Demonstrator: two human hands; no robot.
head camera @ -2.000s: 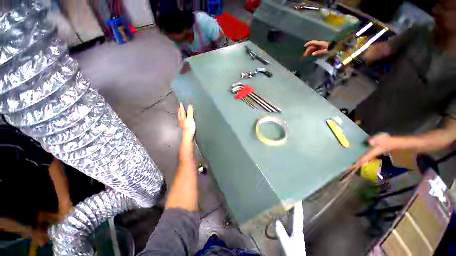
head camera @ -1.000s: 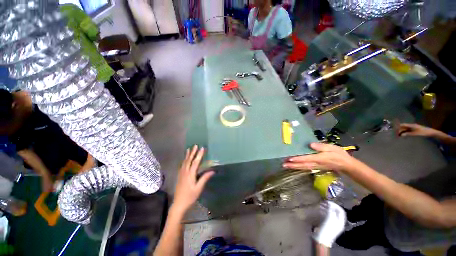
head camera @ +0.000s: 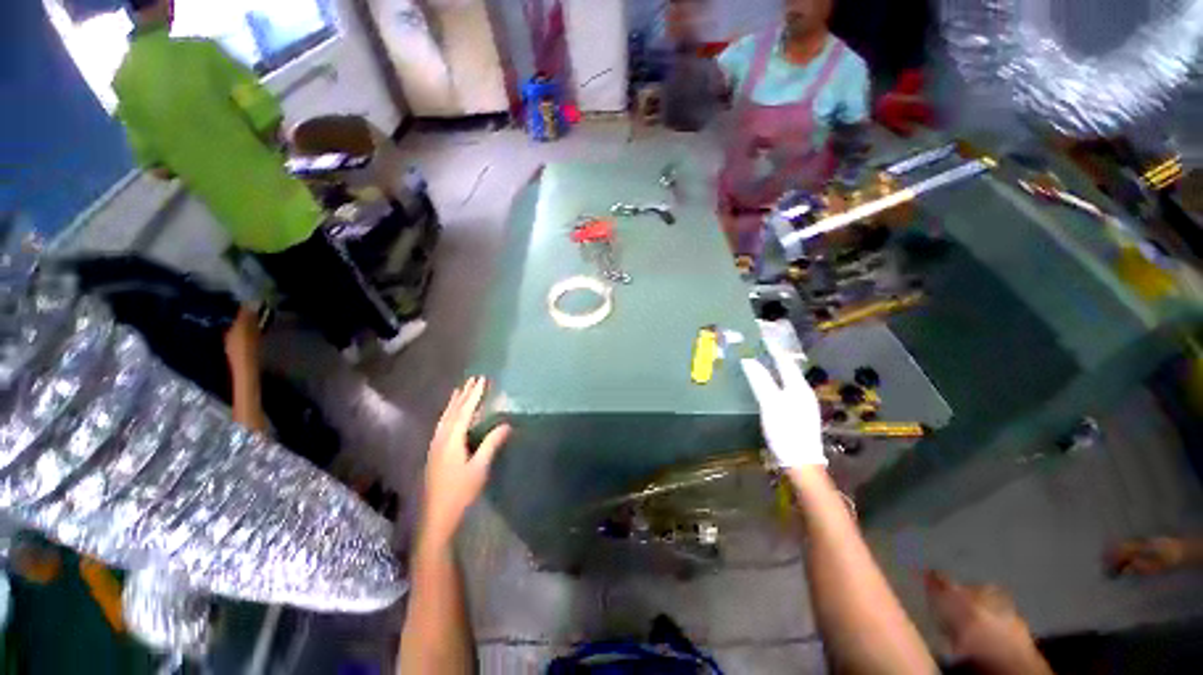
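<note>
The green machine cabinet [head camera: 647,277] stands in front of me, its near side partly open with metal parts inside. My bare left hand [head camera: 462,442] lies against its near left corner, fingers apart. My right hand [head camera: 789,411], in a white knit glove, is at the near right corner, fingers pointing forward, holding nothing that I can see. On the top lie a cream tape roll [head camera: 581,302], a yellow utility knife [head camera: 705,356], hex keys in a red holder [head camera: 594,231] and other small silver tools [head camera: 644,211].
A machine head with rails [head camera: 884,205] stands right of the cabinet, by another green cabinet [head camera: 1042,290]. A silver duct [head camera: 198,462] fills the lower left. A person in pink overalls [head camera: 785,132] is behind; one in green [head camera: 218,145] is left. Another person's hand [head camera: 983,620] is lower right.
The cabinet has turned to point more straight away from me. My gloved right hand has come up to its near right corner. The other person's hand has left that corner.
</note>
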